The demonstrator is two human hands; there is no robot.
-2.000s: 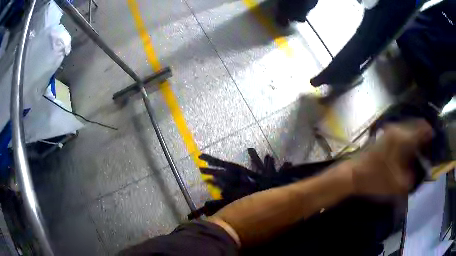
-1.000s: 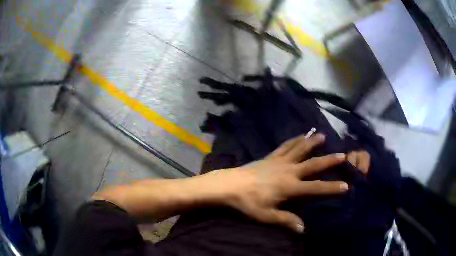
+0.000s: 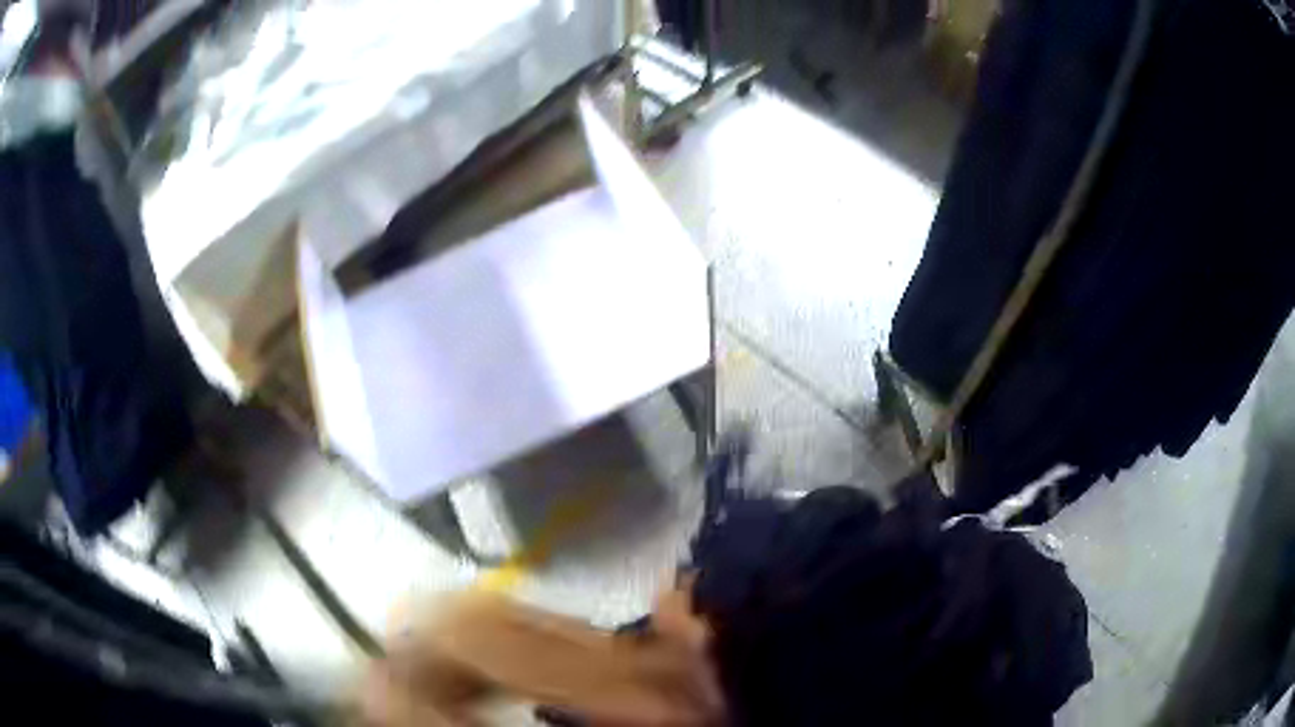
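Observation:
A thick bundle of dark navy strips (image 3: 895, 611) is at the bottom centre-right, bunched up close in front of me. A pale cord or strip (image 3: 1030, 497) shows at its upper right edge. My left hand (image 3: 653, 668), strongly blurred, reaches in from the lower left and meets the bundle's left side. Its fingers are not clear, so its grip cannot be told. My right hand does not show.
A white-lined open box or trolley (image 3: 526, 348) stands ahead, beside a larger white-covered one (image 3: 213, 227). Dark navy pieces (image 3: 1136, 270) hang from a rail at right. More dark cloth (image 3: 85, 313) hangs at far left. Frame legs stand on the floor below the box.
The view has swung from the yellow-lined floor to the white box and hanging rows. The bundle now sits lower in view. My left hand no longer shows spread on top; it is at the left side.

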